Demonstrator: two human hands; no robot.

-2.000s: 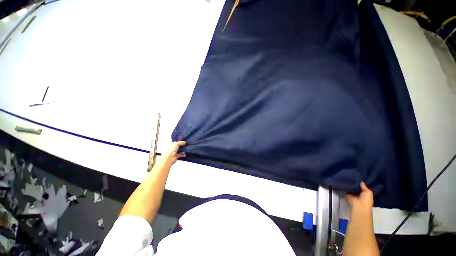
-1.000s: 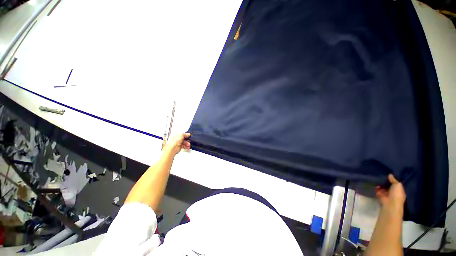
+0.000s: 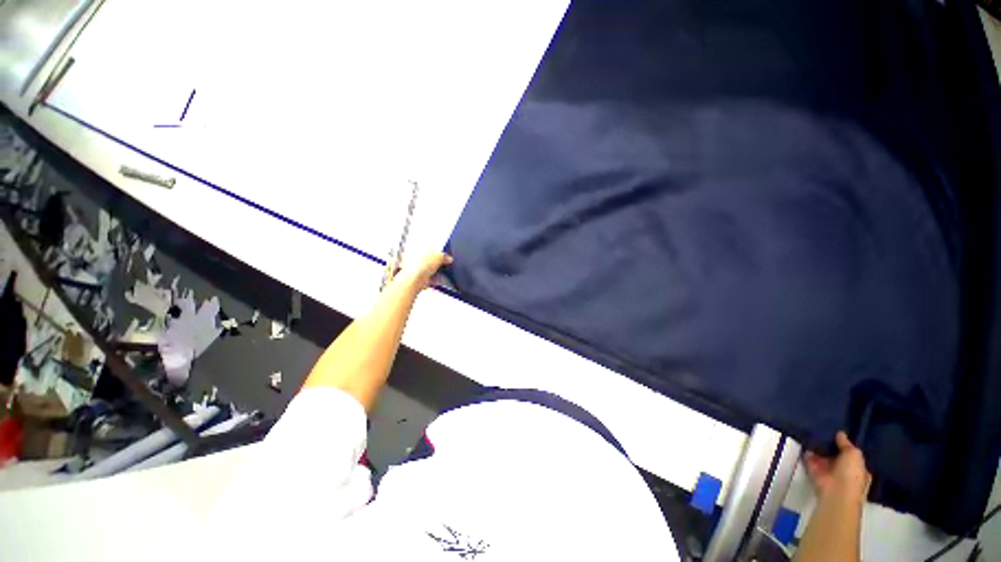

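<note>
Dark navy fabric (image 3: 703,242) covers the right part of the table, with a few wrinkles in its middle. My left hand (image 3: 423,267) grips its near left corner, the fingertips on the cloth. My right hand (image 3: 840,472) grips the near edge at the right, just right of the silver rail; the cloth bunches above it. The silver rail end (image 3: 757,489) sticks out from under the near edge, with small blue pieces (image 3: 706,492) on either side. A narrow pale bar (image 3: 405,228) lies on the white surface beside my left hand.
The white sheet (image 3: 285,110) left of the cloth has a dark blue line near its edge. A short grey bar (image 3: 147,177) lies on the near table border. Fabric scraps (image 3: 189,329) and pale tubes (image 3: 165,445) lie below. A dark cable (image 3: 966,536) shows at lower right.
The view has shifted, so the cloth shows further right. The near edge, which looked rumpled, now lies straighter between my hands. The orange-brown strip at the far left cloth edge no longer shows.
</note>
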